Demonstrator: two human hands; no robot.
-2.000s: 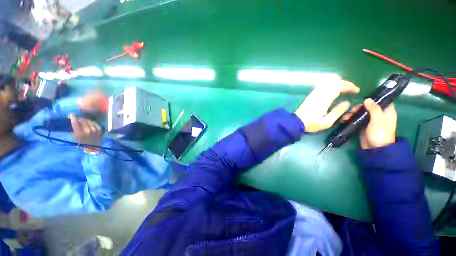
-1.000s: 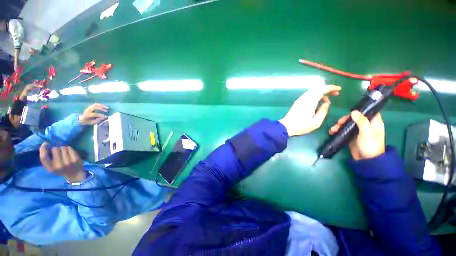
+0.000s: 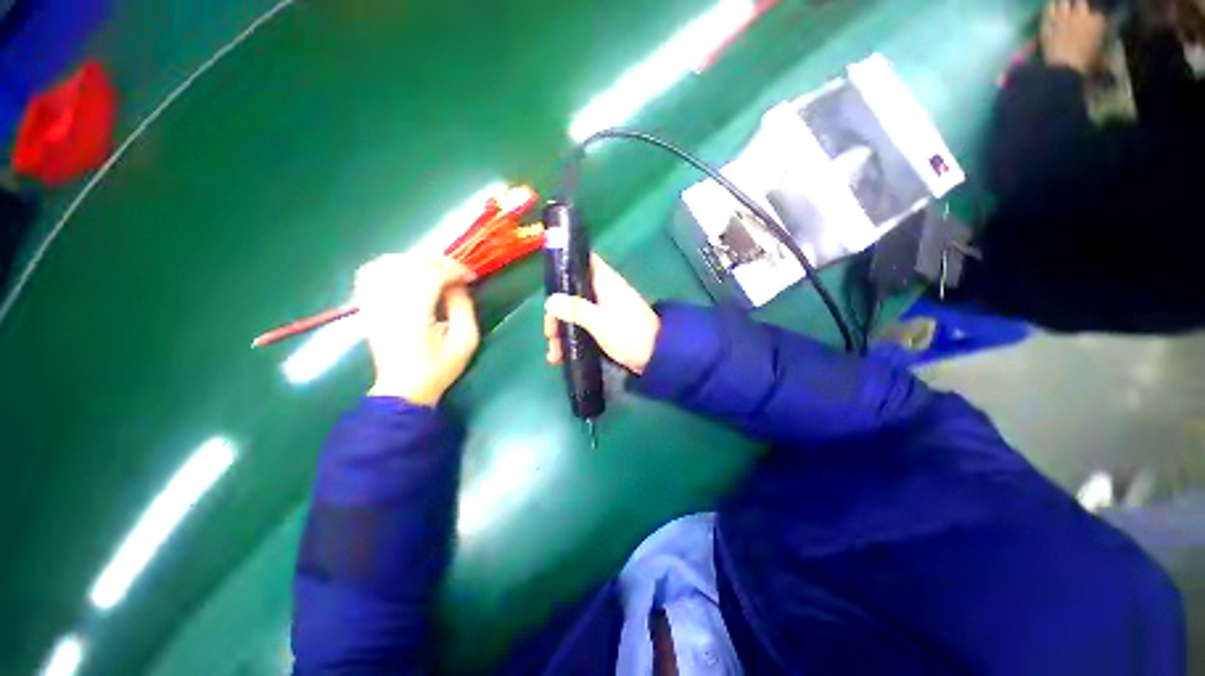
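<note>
My right hand (image 3: 601,317) is closed around the black electric screwdriver (image 3: 574,297), its thin bit pointing toward me just above the green bench (image 3: 529,581). A cord runs from its rear. My left hand (image 3: 416,324) is at the red cable clamp (image 3: 496,242), which lies just left of the screwdriver's rear. Its red lead sticks out to the left, past the hand. The left hand's fingers are overexposed and blurred, so I cannot tell if they grip the clamp.
A white-grey screw feeder (image 3: 819,178) stands to the right, with a dark grey power adapter (image 3: 912,251) beside it. A red lump (image 3: 66,126) lies at the far left. Another person's hand (image 3: 1073,36) and dark sleeve show at the upper right.
The view has swung to the right, so the blue-sleeved neighbour and phone are out of frame. My left hand has moved from beside the screwdriver to the red clamp. The screwdriver stays in my right hand.
</note>
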